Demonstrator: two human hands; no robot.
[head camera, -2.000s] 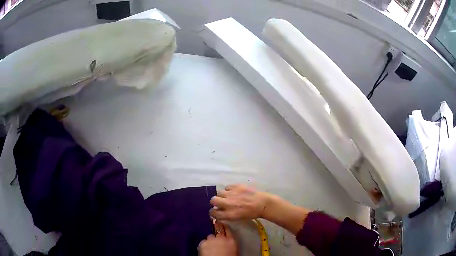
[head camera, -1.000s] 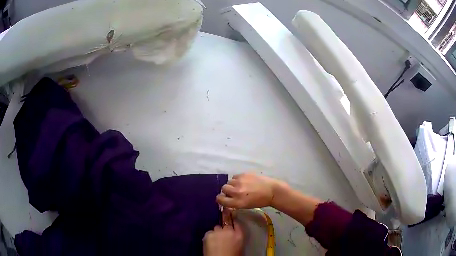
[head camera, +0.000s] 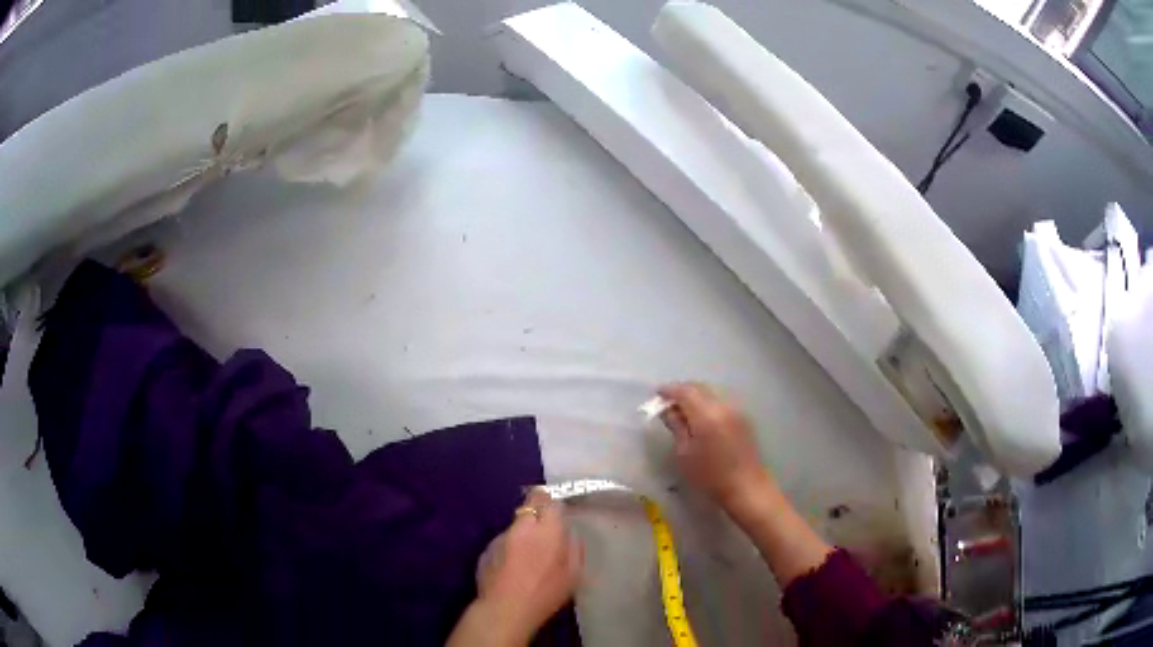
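Note:
The dark purple garment (head camera: 430, 531) lies heaped at the left, its flat straight end towards the middle. My left hand (head camera: 531, 562) lies at this edge and pinches the tape measure (head camera: 668, 569). The tape's whitish side shows beside my fingers, then it curls over to yellow with black marks and runs off the bottom. My right hand (head camera: 714, 442) is raised to the right of the edge, slightly blurred, and pinches a small white piece (head camera: 655, 407), possibly chalk.
A padded cream pressing arm (head camera: 228, 139) stands at upper left, with a yellow item (head camera: 142, 262) below it. A long white padded sleeve board (head camera: 872, 215) runs along the far right. A metal tray with red strips (head camera: 981, 556) is at lower right, beside a scorched patch.
My right hand has left the garment edge, moving up and right with the white piece. My left hand has moved slightly left and up, and the tape's whitish length now shows. The view has shifted.

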